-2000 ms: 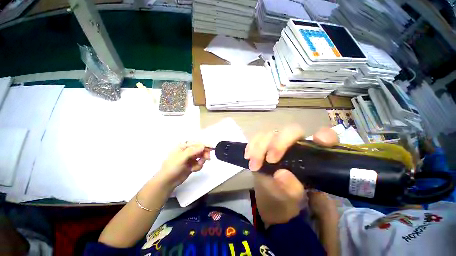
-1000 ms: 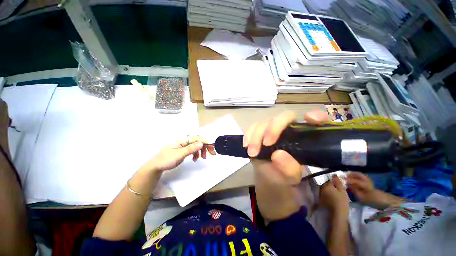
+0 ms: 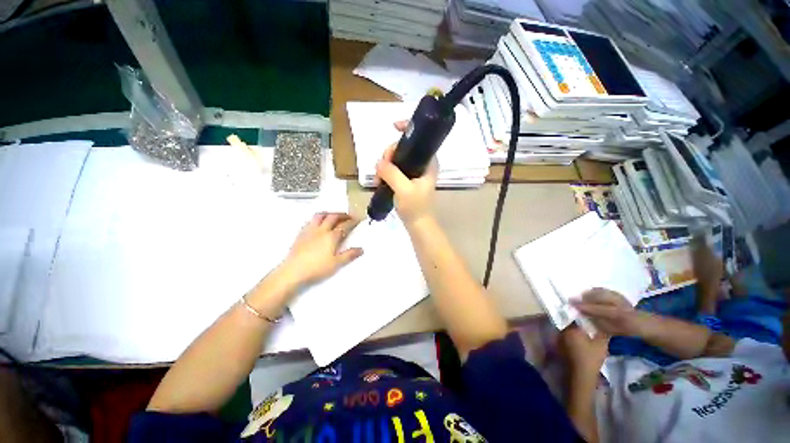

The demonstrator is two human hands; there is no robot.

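Observation:
The white unit (image 3: 372, 290) lies back cover up on the bench in front of me, turned at an angle. My right hand (image 3: 407, 173) grips the black electric screwdriver (image 3: 417, 143), which is tilted with its nose down at the unit's far edge. My left hand (image 3: 322, 247) rests on the unit's left side with fingers spread, just left of the screwdriver's nose. The bit (image 3: 372, 222) shows only as a tiny tip. No screw can be made out.
A screw box (image 3: 297, 163) and screw bag (image 3: 165, 143) stand beyond my left hand. Stacked units (image 3: 541, 108) rise at the back right. The black power cord (image 3: 511, 164) hangs right of my right forearm. A coworker's hand (image 3: 606, 307) is on another white unit (image 3: 585, 264).
The screwdriver has swung from level, pointing left, to nose down over the unit's far edge. My left hand has left the bit and now lies on the unit. The cord has come into clear view.

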